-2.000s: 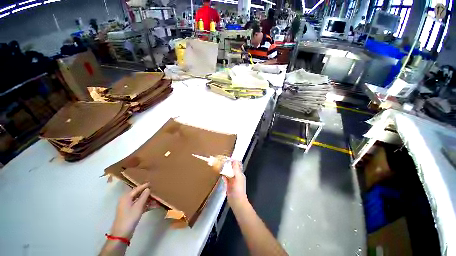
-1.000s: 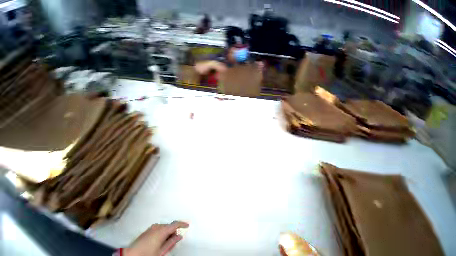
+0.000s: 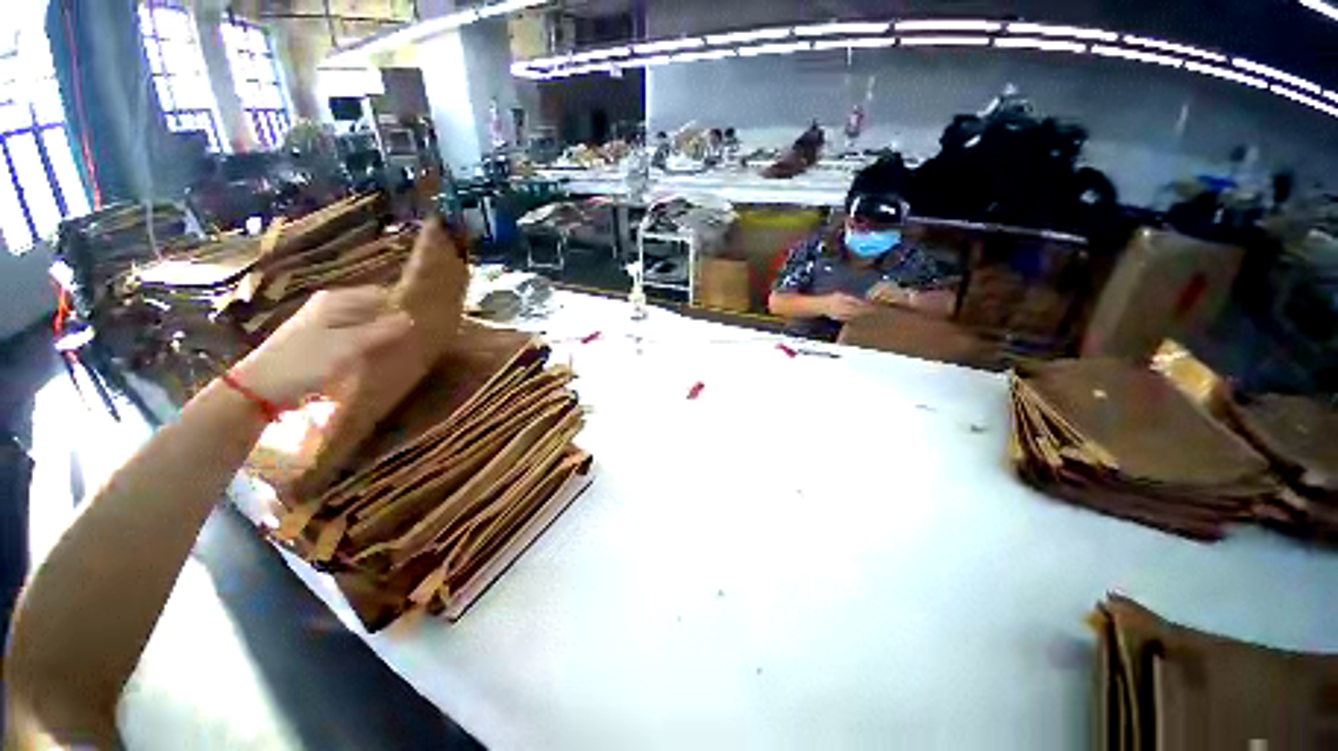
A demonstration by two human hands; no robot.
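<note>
My left hand [image 3: 330, 352], with a red string at the wrist, grips the upper edge of a brown bag panel [image 3: 396, 374]. The panel is raised and tilted at the near end of a thick pile of brown panels [image 3: 455, 477] that lean on edge, fanned out, on the white table [image 3: 778, 572]. My right hand is out of the picture, and no glue bottle shows. Part of another brown panel stack [image 3: 1233, 690] is cut off at the lower right.
More brown stacks [image 3: 1130, 440] lie at the right. Further brown pieces [image 3: 279, 272] are heaped behind the pile at the left. A masked person [image 3: 866, 272] is across the table. Small red-handled items [image 3: 696, 390] and a small upright bottle [image 3: 637, 294] are on the table.
The view has swung left from the flat panel and glue bottle to the leaning pile. My left hand has moved up and taken hold of a panel there. My right hand has left the picture.
</note>
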